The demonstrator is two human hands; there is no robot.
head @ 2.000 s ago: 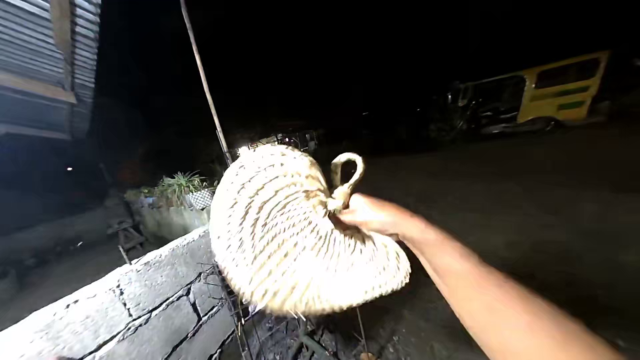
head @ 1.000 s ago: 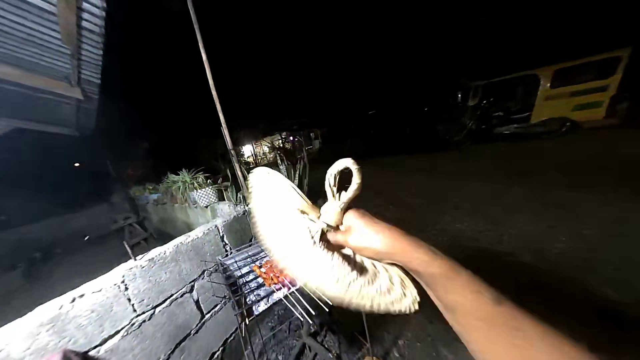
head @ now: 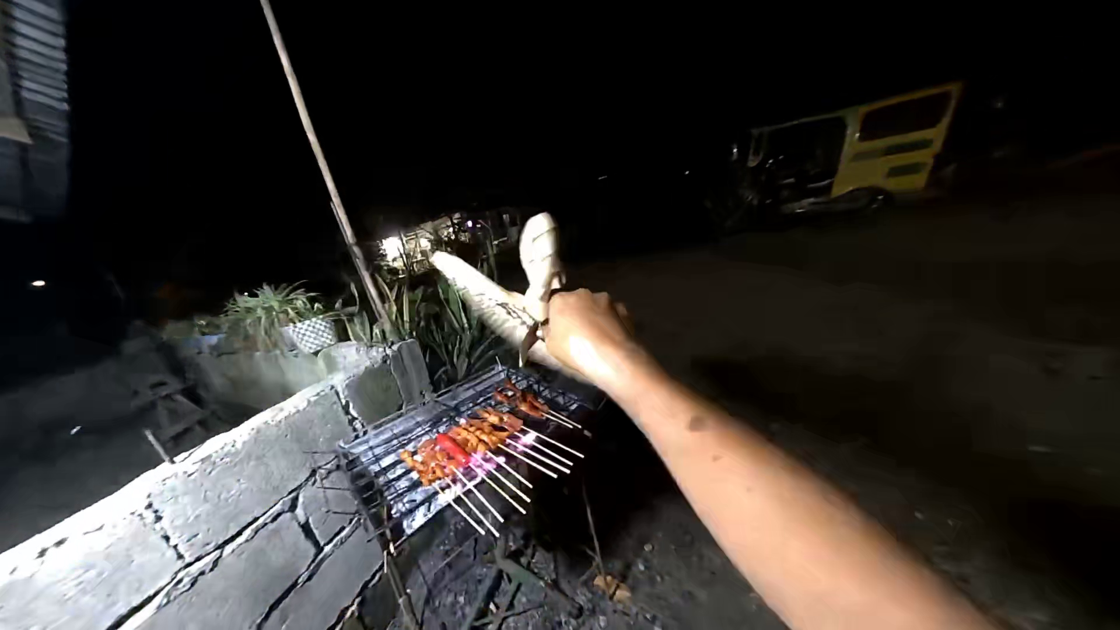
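Note:
My right hand (head: pixel 591 337) grips a woven straw hand fan (head: pixel 486 293) with a looped handle, seen nearly edge-on above the far end of a wire grill. Below and left of the hand, several skewers of orange-brown meat (head: pixel 481 430) and one bright red piece (head: pixel 453 450) lie on the grill grate (head: pixel 376 442), their bare sticks pointing to the lower right. Grey coals or ash with a pinkish glow show under the meat. My left hand is out of the frame.
A concrete block wall (head: pixel 241 481) runs along the grill's left side. Behind stand potted plants (head: pixel 271 306), a checkered pot (head: pixel 311 334) and a leaning pole (head: pixel 315 149). A yellow vehicle (head: pixel 892 166) is at the back right. Twigs and a leaf lie on the ground.
The fan has turned from broad face toward me to nearly edge-on, and now tilts away behind my right hand. The grill and skewers, mostly covered by it earlier, are now in plain sight.

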